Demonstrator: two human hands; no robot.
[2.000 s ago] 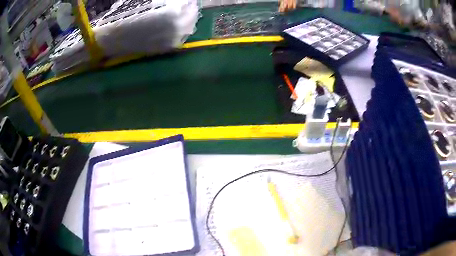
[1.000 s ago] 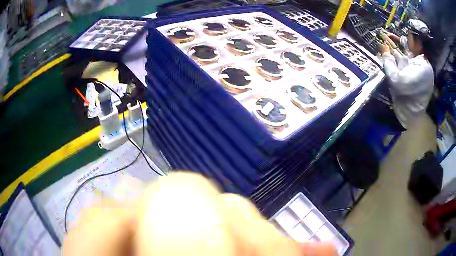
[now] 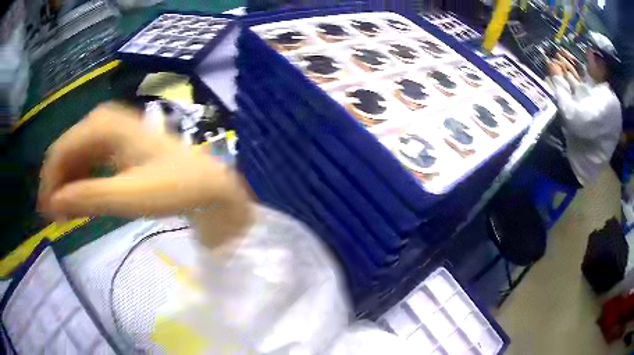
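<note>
My right hand (image 3: 132,166), blurred, reaches leftward in a white sleeve. Its fingers and thumb curve round a gap near the power strip; nothing shows in that gap, but blur hides whether the fingertips hold anything. My left hand is out of view. Right of my hand stands a tall stack of dark blue ribbed trays (image 3: 313,156). Its top tray holds rows of round watch modules (image 3: 366,102) with dark faces; the front one (image 3: 417,151) has a pale mark.
A white-grid tray (image 3: 55,305) lies at lower left, another (image 3: 445,315) at lower right. Paper with a thin black cable (image 3: 125,253) and a yellow note (image 3: 177,336) lies below my arm. A tray (image 3: 174,36) sits behind. A person (image 3: 587,104) and a black stool (image 3: 518,232) are at right.
My view has swung right from the bench to the tray stack. The hand, large at the bottom edge one second ago, has moved up and left and its sleeve now shows.
</note>
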